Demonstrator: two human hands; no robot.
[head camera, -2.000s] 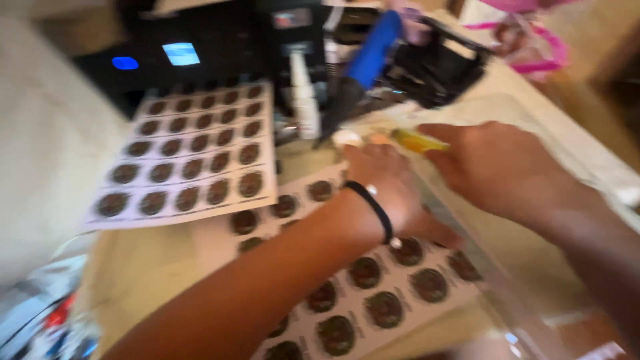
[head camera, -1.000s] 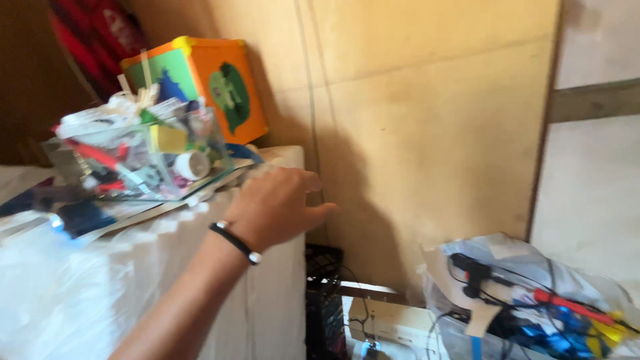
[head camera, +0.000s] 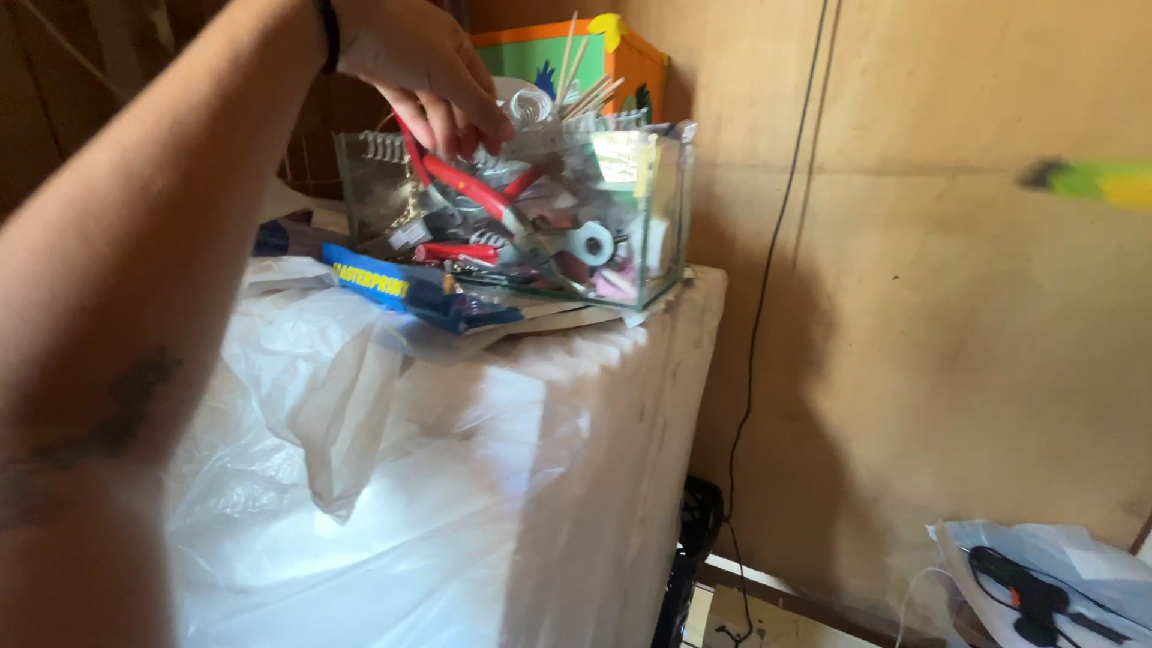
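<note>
My left hand (head camera: 441, 85), with a black band at the wrist, reaches down over a clear glass box (head camera: 643, 225) from the upper left. Its curled fingers are at the red-handled pliers (head camera: 477, 189) in the box; whether they grip a handle is not clear. Around the pliers lie a white roll (head camera: 591, 243), a red-handled item (head camera: 456, 252), clear spiral coils (head camera: 531, 105) and small packets. Thin wooden sticks (head camera: 569, 67) stand up at the back. A blurred yellow-green object with a dark tip (head camera: 1093, 180) enters at the right edge. My right hand is out of view.
The glass box stands on a surface covered with white plastic (head camera: 405, 504), beside a blue packet (head camera: 387, 283). Behind is an orange and green box (head camera: 634, 72). A black cord (head camera: 765, 270) hangs along the wooden wall. A bag with a black corded tool (head camera: 1017, 576) lies lower right.
The view has swung from the printed sheets to the glass box. My left hand has moved from beside the box to over its contents.
</note>
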